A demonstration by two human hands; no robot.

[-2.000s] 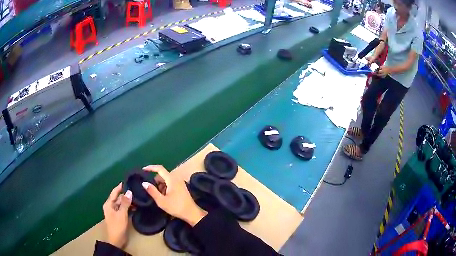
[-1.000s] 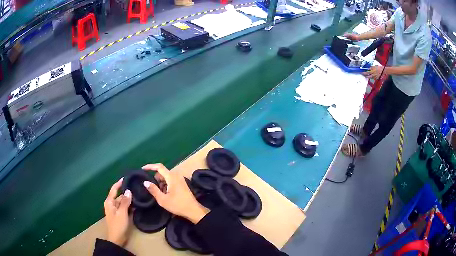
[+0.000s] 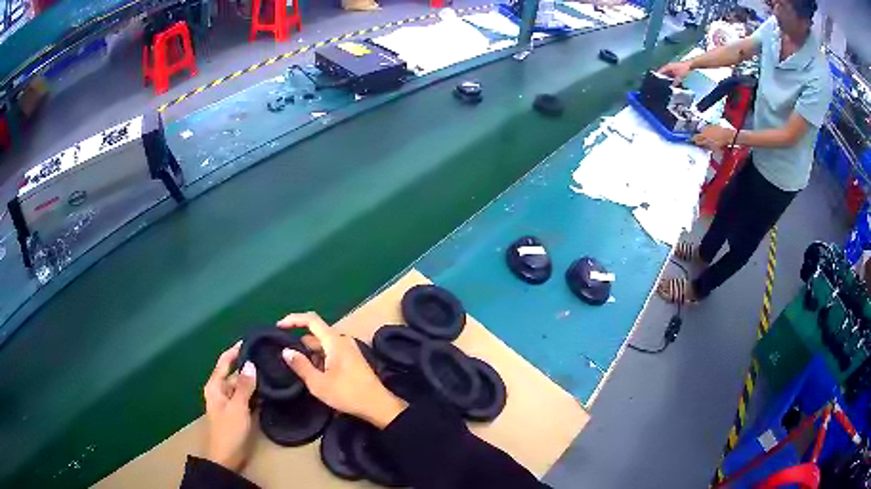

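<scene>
A black oval ear pad [image 3: 274,365] with a recessed centre is held between my two bare hands, above the cardboard sheet [image 3: 528,417]. My left hand [image 3: 229,406] grips its left edge, thumb on the front. My right hand [image 3: 336,371] grips its right side, thumb on the inner rim. Another ear pad [image 3: 294,423] lies just below it on the cardboard. A loose pile of ear pads [image 3: 451,372] lies to the right, partly hidden by my right hand and sleeve.
Two black ear cup pieces [image 3: 529,260] with white labels lie on the blue bench [image 3: 497,320]. White sheets [image 3: 635,172] and a blue tray [image 3: 659,116] are further back, beside a standing person [image 3: 783,105]. A green conveyor belt [image 3: 315,220] runs behind the cardboard with black parts on it.
My hands keep hold of the same ear pad, with little change in grip. The person at the right has shifted right and reached one hand onto the black item in the tray.
</scene>
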